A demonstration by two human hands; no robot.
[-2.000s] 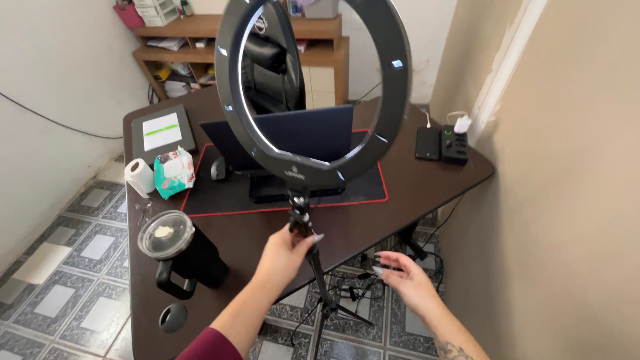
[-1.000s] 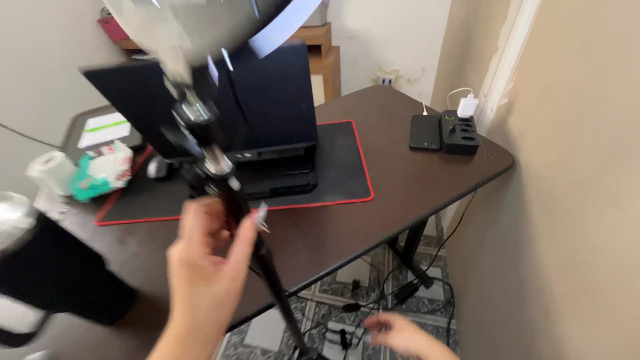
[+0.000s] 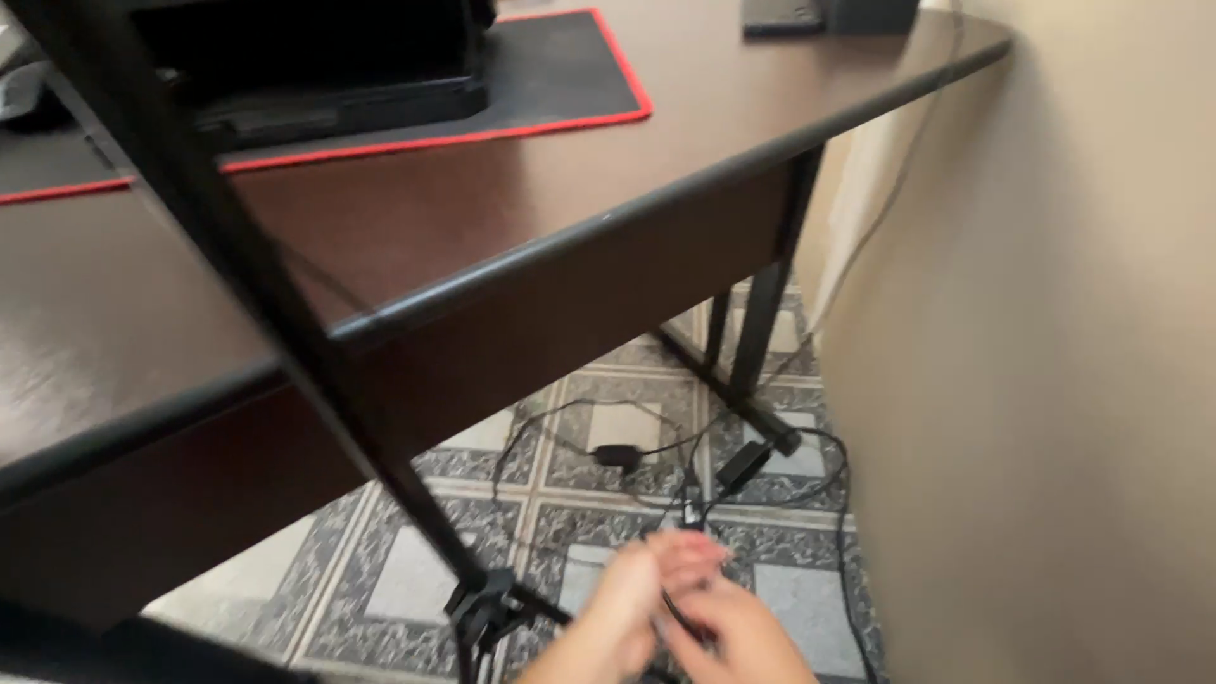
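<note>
Low over the tiled floor, my left hand (image 3: pixel 622 608) and my right hand (image 3: pixel 727 622) meet, with a thin black cable (image 3: pixel 684 617) between them. Both are blurred, and which fingers grip the cable is partly hidden. Just beyond them lie a small black inline box (image 3: pixel 617 456), a black power adapter (image 3: pixel 743 467) and a dark plug or connector (image 3: pixel 692 508) among loose cables. The black tripod pole (image 3: pixel 313 361) slants down on the left to its leg joint (image 3: pixel 486 603), apart from my hands.
A dark wooden desk (image 3: pixel 570 209) crosses the view above my hands, with a metal leg (image 3: pixel 760 323) at right. On it are a black laptop stand (image 3: pixel 351 114), a red-edged mat (image 3: pixel 560 76) and a phone (image 3: pixel 781 17). A beige wall (image 3: pixel 1026 380) borders the right side.
My left hand has let go of the tripod pole and moved down beside my right hand, near the floor cables. The view has tilted down and come closer.
</note>
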